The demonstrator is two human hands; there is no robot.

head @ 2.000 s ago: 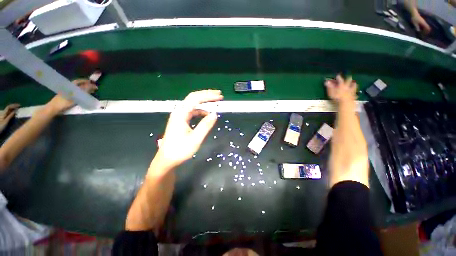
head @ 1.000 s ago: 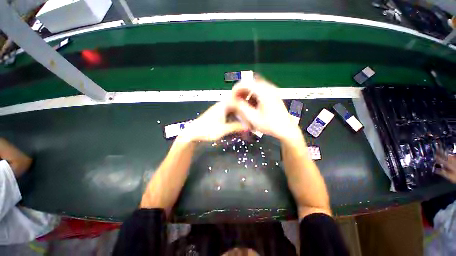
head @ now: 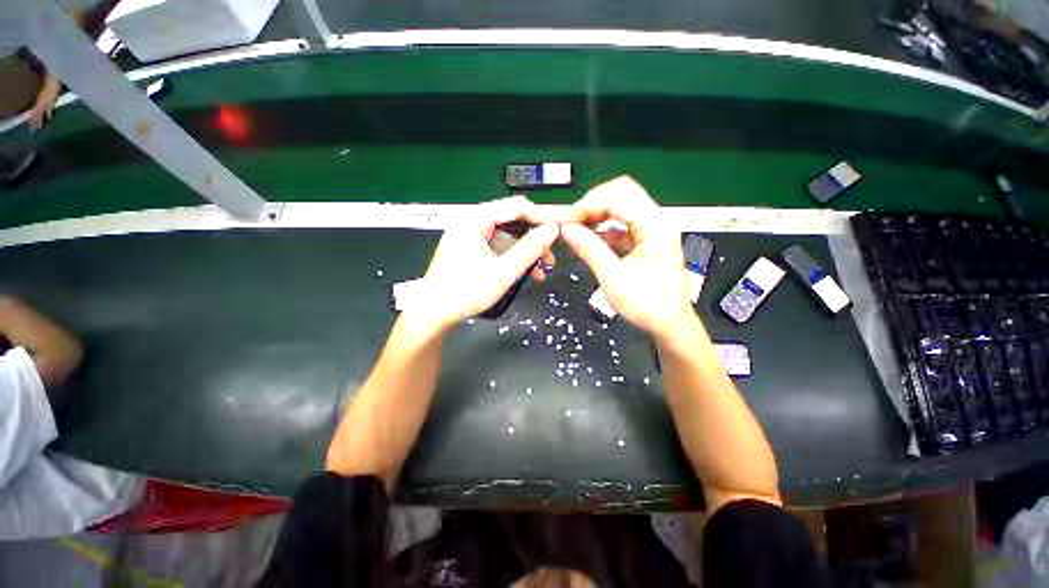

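Note:
My left hand (head: 489, 262) is closed around a dark mobile phone (head: 504, 301), mostly hidden by the fingers, above the bench. My right hand (head: 633, 258) meets it, thumb and fingertips pinched against my left fingertips; anything between them is too small to tell. Small white parts (head: 566, 345) lie scattered below the hands. Waiting phones lie right of them: one angled (head: 753, 289), one near the tray (head: 817, 279), one partly behind my right hand (head: 697, 267) and one by my right forearm (head: 733, 358). A pale phone (head: 407, 295) shows beside my left hand.
A white rail (head: 345, 216) separates the bench from the green conveyor (head: 403, 172), which carries a phone (head: 538, 175) and another at right (head: 834, 180). A black blister tray (head: 978, 345) lies at right. A grey upright (head: 144, 121) crosses at left. Another person's arm (head: 40, 339) is at left.
My right hand has come back from the conveyor at right to meet my left hand at the centre. A phone now lies near the tray and another by my left hand.

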